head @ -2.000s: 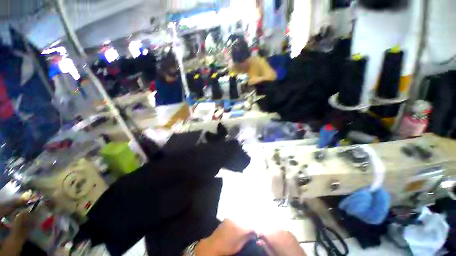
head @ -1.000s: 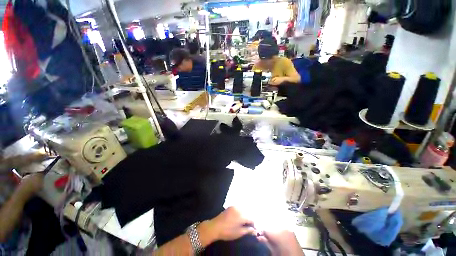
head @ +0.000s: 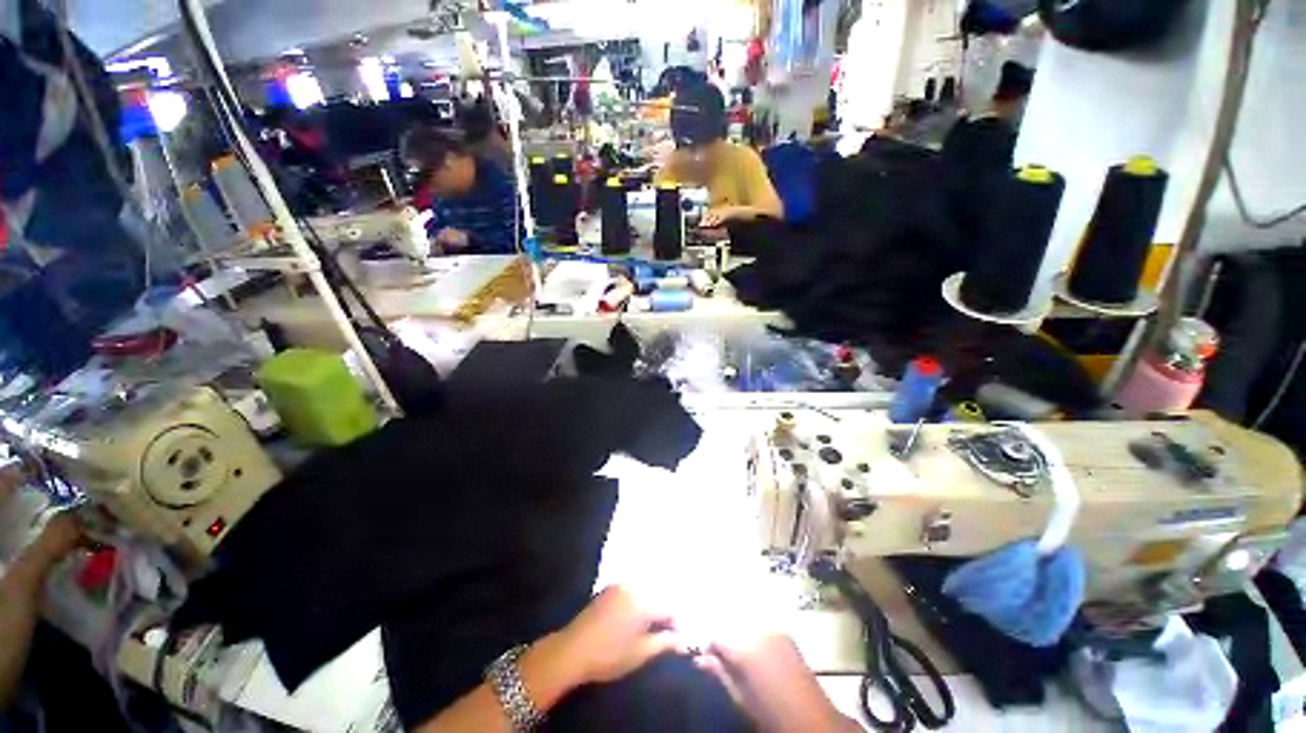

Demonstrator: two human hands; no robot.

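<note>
My left hand [head: 609, 640], with a metal watch on the wrist, is at the front of the table, its fingers on the edge of a black fabric piece [head: 652, 699]. My right hand [head: 759, 676] is close beside it, its fingertips pinching the same edge; glare washes out part of both hands. The piece hangs towards me below the hands. A large black spread of panels [head: 473, 501] lies to the left. The off-white sewing machine head [head: 1003, 487] stands at the right; the needle area is lost in glare.
Black-handled shears [head: 902, 673] lie beneath the head. A light blue cloth bundle [head: 1020, 590] is tied to the head. Black thread cones [head: 1114, 236] stand at the upper right. A lime-green box [head: 317, 397] and a neighbouring machine [head: 186, 465] are at the left. Several people sit beyond and at the left edge.
The view has swung, so the scene sits further left in the picture than a second ago. Both hands stay together at the fabric edge, slightly nearer the bright area.
</note>
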